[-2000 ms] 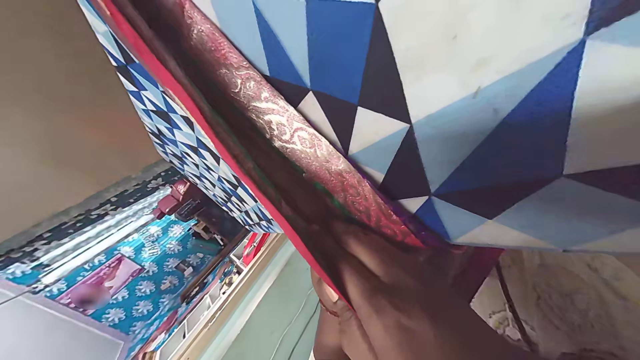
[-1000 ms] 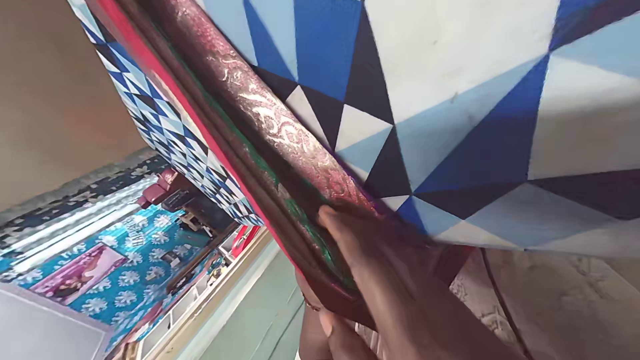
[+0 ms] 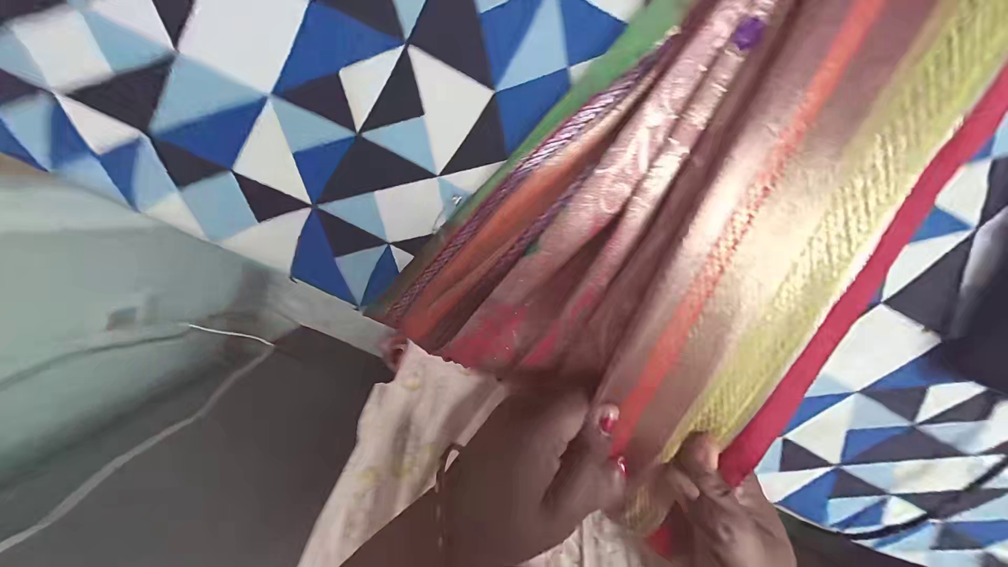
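Note:
A long shiny pink cloth (image 3: 622, 213), sari-like, lies in lengthwise folds over a sheet printed with blue, white and black triangles (image 3: 378, 134). It has an orange stripe (image 3: 740, 228), a yellow-green woven band (image 3: 850, 228) and a red edge (image 3: 874, 276). My left hand (image 3: 543, 457), with painted nails and a thin band at the wrist, grips the gathered lower end; some fingers are hidden. To its right, my right hand (image 3: 724, 496) pinches the cloth at the yellow-green band beside the red edge. Pale cloth with a scalloped edge (image 3: 409, 425) hangs around my left forearm.
At left is a pale green surface (image 3: 118, 315). Below it lies a dark grey area (image 3: 260, 449) crossed by a thin pale cord or line (image 3: 157, 449). A dark curved cable (image 3: 929, 512) runs over the printed sheet at lower right.
The view has swung strongly. The cloth, seen before as a narrow folded bundle, now shows wider, with its orange stripe and yellow-green band visible. Both hands are at its lower end.

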